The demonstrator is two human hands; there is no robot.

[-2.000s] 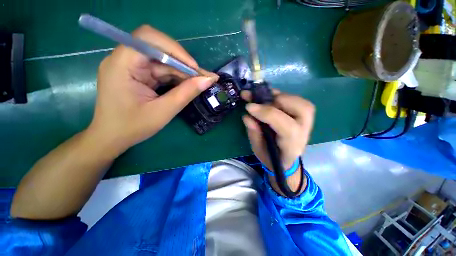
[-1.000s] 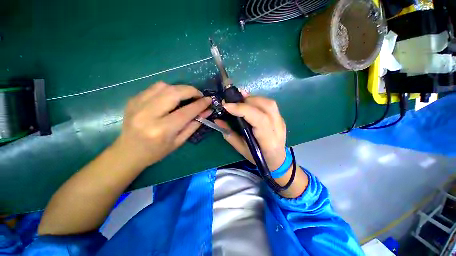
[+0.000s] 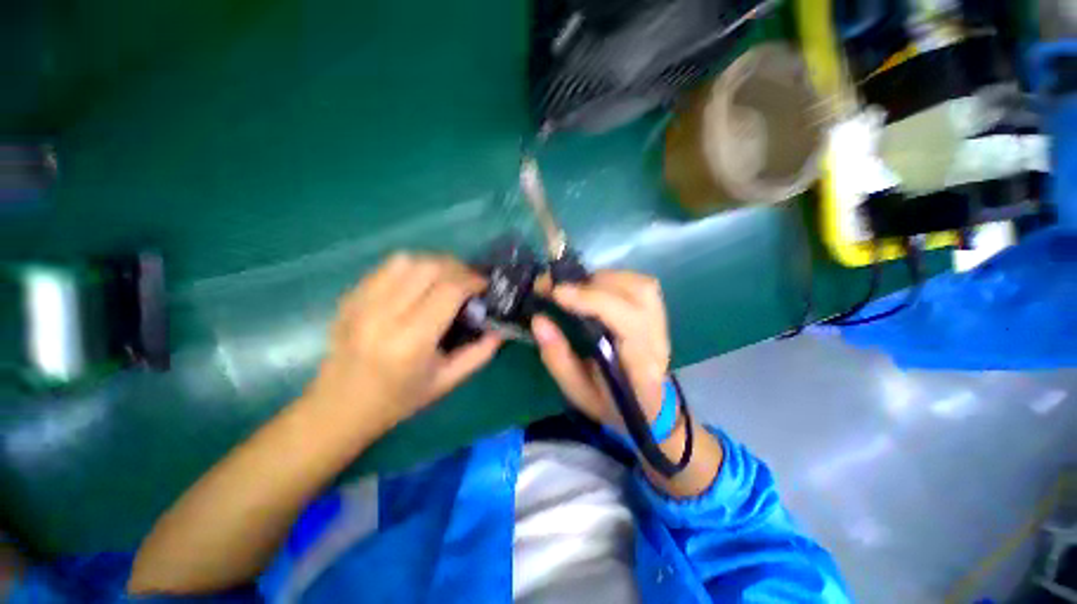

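Observation:
The picture is blurred. The dark watch unit (image 3: 510, 283) is between my two hands, partly covered by fingers; its inside and the fixture cannot be made out. My left hand (image 3: 396, 330) grips the unit's left side with bent fingers. My right hand (image 3: 626, 336) holds the black-handled soldering iron (image 3: 542, 210), its metal shaft pointing up and away past the unit. My right fingers are close to the unit's right side. A thin pale sliver shows below the unit, maybe the tweezers; I cannot tell which hand has it.
A brown round pot (image 3: 756, 132) is at upper right, with a black fan with wire grille (image 3: 638, 53) beside it. A yellow tray (image 3: 844, 195) with black and pale things is at far right. A solder spool (image 3: 53, 319) and its black bracket (image 3: 142, 309) are at left.
The view has shifted, with the pot, fan and tray further left in the picture. The tweezers, clear before near my left hand, are now hardly visible. Both hands are close together at the unit.

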